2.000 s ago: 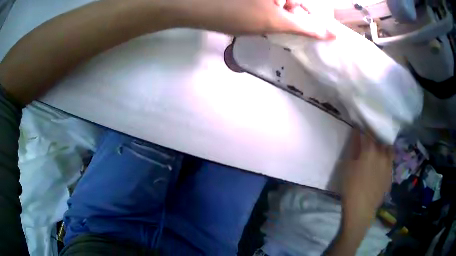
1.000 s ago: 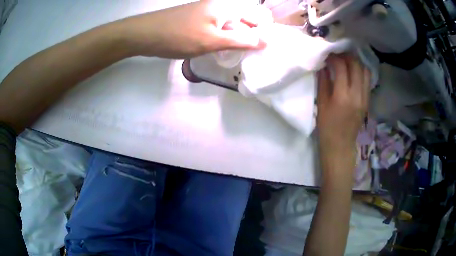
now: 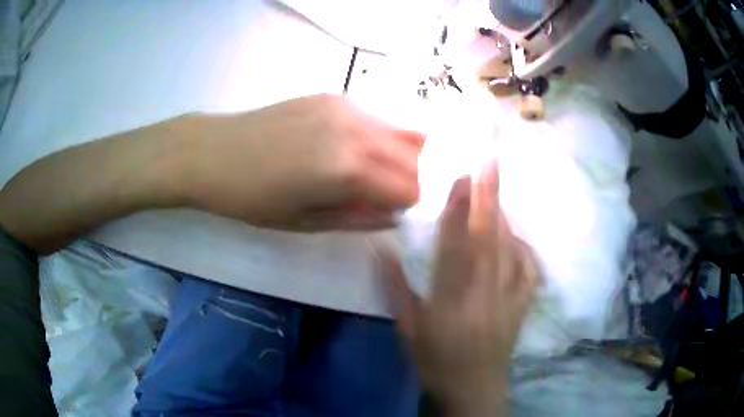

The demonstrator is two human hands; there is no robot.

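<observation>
The white fabric piece (image 3: 563, 212) lies spread on the machine bed and table right of centre, washed out by glare. My left hand (image 3: 326, 167) is at the left edge of the cloth, fingers curled; glare and blur hide whether it pinches the cloth. My right hand (image 3: 473, 301) is blurred, over the cloth's lower left part with its fingers pointing up and its thumb apart. The sewing machine head (image 3: 583, 49) stands above the cloth, with small metal parts and a cream knob (image 3: 532, 107) at its lower end.
The white table (image 3: 220, 252) has a curved front edge, with blue jeans (image 3: 220, 350) below. White cloth is heaped at lower left (image 3: 98, 318) and lower right (image 3: 587, 387). Lilac and white scraps (image 3: 661, 261) lie right of the machine. A dark outline marks the bed plate.
Both hands have moved down towards the table's front edge, and the right hand also left. The cloth has gone from bunched between the hands to spread out at the right.
</observation>
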